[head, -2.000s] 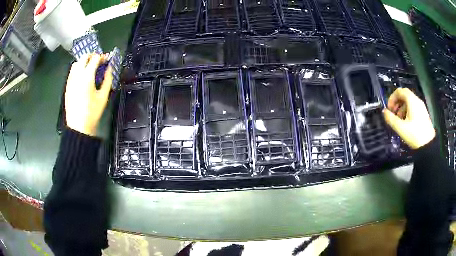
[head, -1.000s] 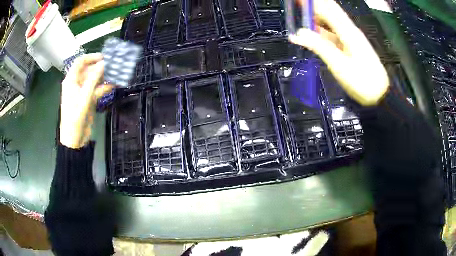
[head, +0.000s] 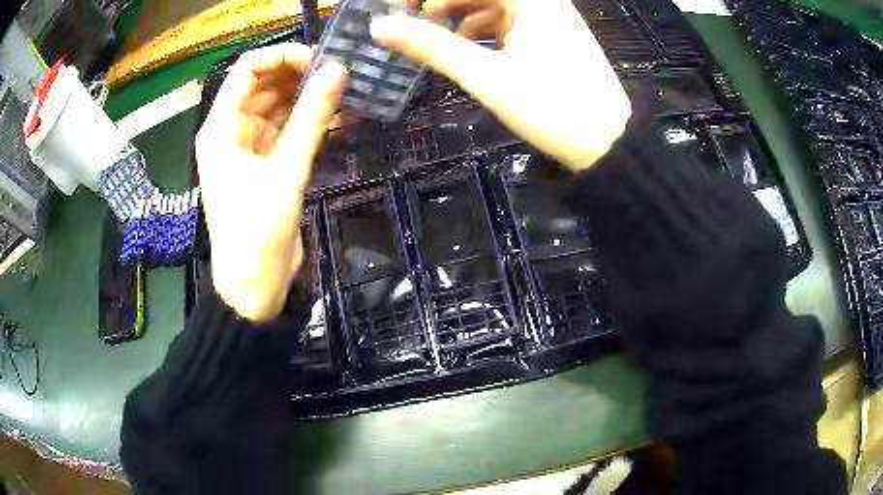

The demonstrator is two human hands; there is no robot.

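Both hands are raised over the back of the black blister tray (head: 455,237), near the top edge. My left hand (head: 261,164) holds a phone front housing (head: 373,70) with its key area showing, thumb on its lower left. My right hand (head: 542,77) has its fingers on the same housing from the upper right. Whether a keypad sits inside it cannot be told. The top of the housing is cut off. A stack of blue keypads (head: 165,237) lies left of my left hand, beside another keypad stack (head: 126,184) leaning at the cup.
A white cup (head: 68,131) with a red lid stands at the left. A smartphone (head: 120,290) lies below the keypads, and a thin cable (head: 21,358) at far left. A flattened carton (head: 203,37) lies at the back. More black trays (head: 837,145) are at the right.
Both hands have come together at the top centre. The housing from my right hand is now between them. The view has shifted, showing the smartphone and the blue keypads on the left.
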